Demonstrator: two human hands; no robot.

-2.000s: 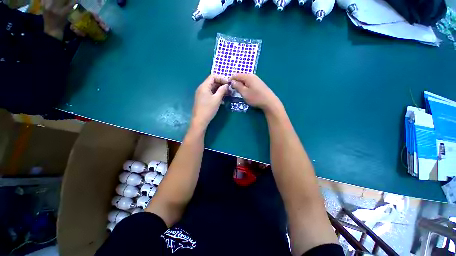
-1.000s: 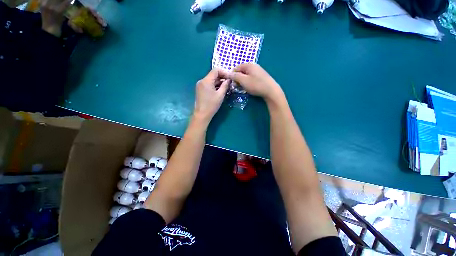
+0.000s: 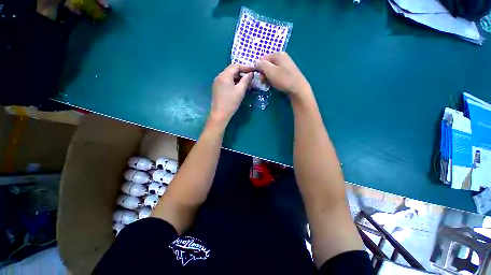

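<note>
A white sheet with rows of small purple dots (image 3: 259, 40) lies on the green table, in a clear crinkled plastic bag (image 3: 260, 100) that shows beyond its edges. My left hand (image 3: 231, 92) and my right hand (image 3: 282, 73) meet at the sheet's near edge. The fingertips of both hands pinch at that edge and nearly touch. Whether a single sticker is between them is too small to tell.
Blue and white flat stacks (image 3: 458, 147) stand at the table's right. White papers (image 3: 439, 20) and a dark cloth (image 3: 467, 8) lie at the far right. An open carton (image 3: 89, 182) with white bulb units (image 3: 137, 176) is below left. A person's hand (image 3: 49, 7) shows at upper left.
The view has shifted, so the bulb units at the table's far side have left the picture. The sheet and both hands appear higher in the picture, with the hands still together at its near edge.
</note>
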